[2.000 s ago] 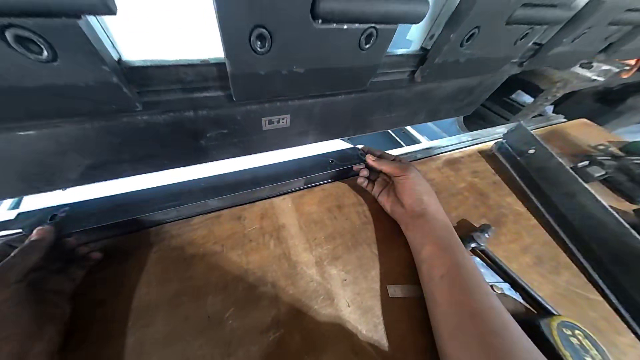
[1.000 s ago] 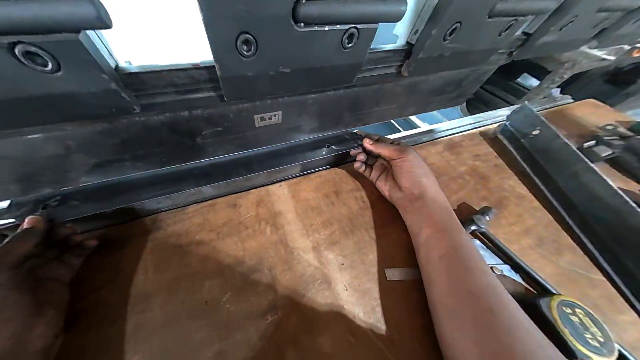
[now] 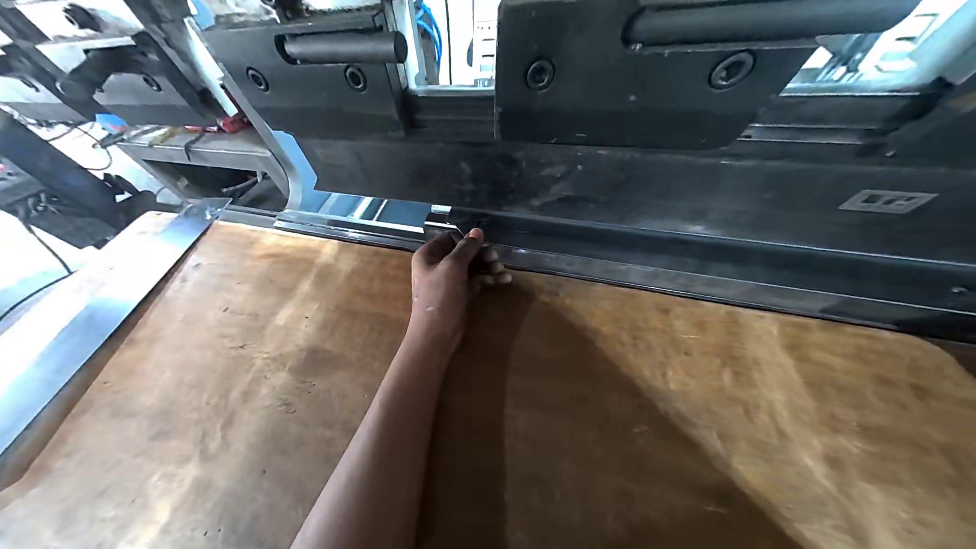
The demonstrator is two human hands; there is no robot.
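My left hand (image 3: pixel 456 267) grips the left end of a long dark metal strip (image 3: pixel 686 248), thumb on top and the other fingers curled at its front edge. The strip lies along the bed of what looks like a press brake, below the machine's dark upper beam (image 3: pixel 610 179). Its right part runs out past the right side of the view. My right hand is out of view.
A wooden board (image 3: pixel 305 366) spans the front of the machine. A bright flat metal strip (image 3: pixel 99 320) lies along its left edge. Clamp blocks (image 3: pixel 625 84) with socket bolts hang above. A grey bench (image 3: pixel 206 152) with cables stands back left.
The view has swung far to the left. My left hand, at the left edge before, now shows near the middle; my right hand has left the view. The strip's left end now shows.
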